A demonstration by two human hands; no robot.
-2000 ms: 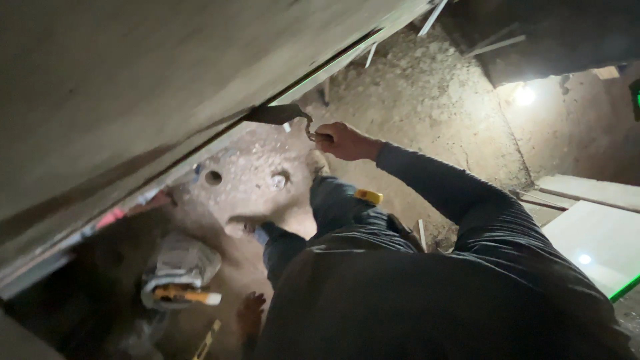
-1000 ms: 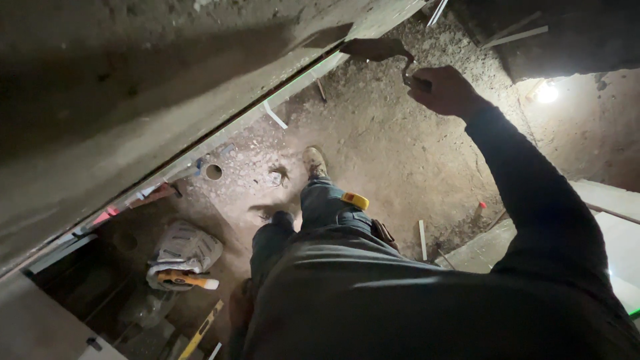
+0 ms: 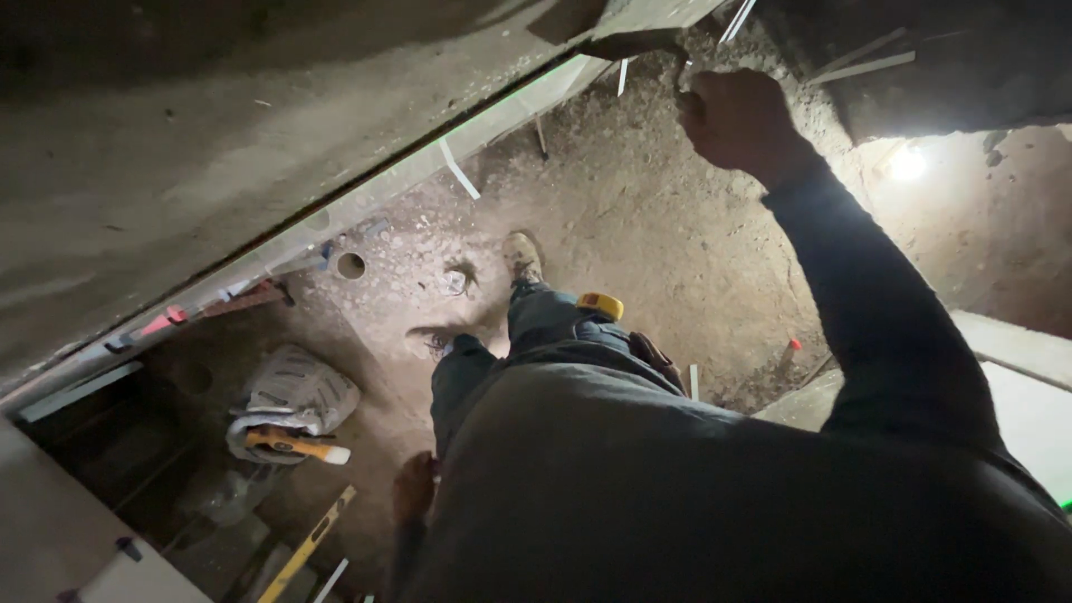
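My right hand [image 3: 741,126], at the upper right, is closed around the handle of a trowel [image 3: 632,43]. The trowel's dark blade meets the upper edge of a long board or panel [image 3: 377,197], where a narrow dark gap runs beside a rough grey wall surface [image 3: 209,159]. A thin green line of light falls along part of that edge. Low beside my body hangs my left hand [image 3: 416,486], in shadow; whether its fingers hold anything does not show. A yellow tape measure [image 3: 600,306] is clipped at my waist.
On the dirt floor stands an open bag [image 3: 301,389] with a yellow-orange tool [image 3: 297,444] on it. A yellow spirit level [image 3: 308,544] lies below. A round hole or pipe opening [image 3: 351,265] is near the panel. A bright lamp [image 3: 907,163] glows at right, above pale boards [image 3: 1026,419].
My right hand and the trowel have moved up and to the right along the edge of the panel. The trowel has stayed in my grip.
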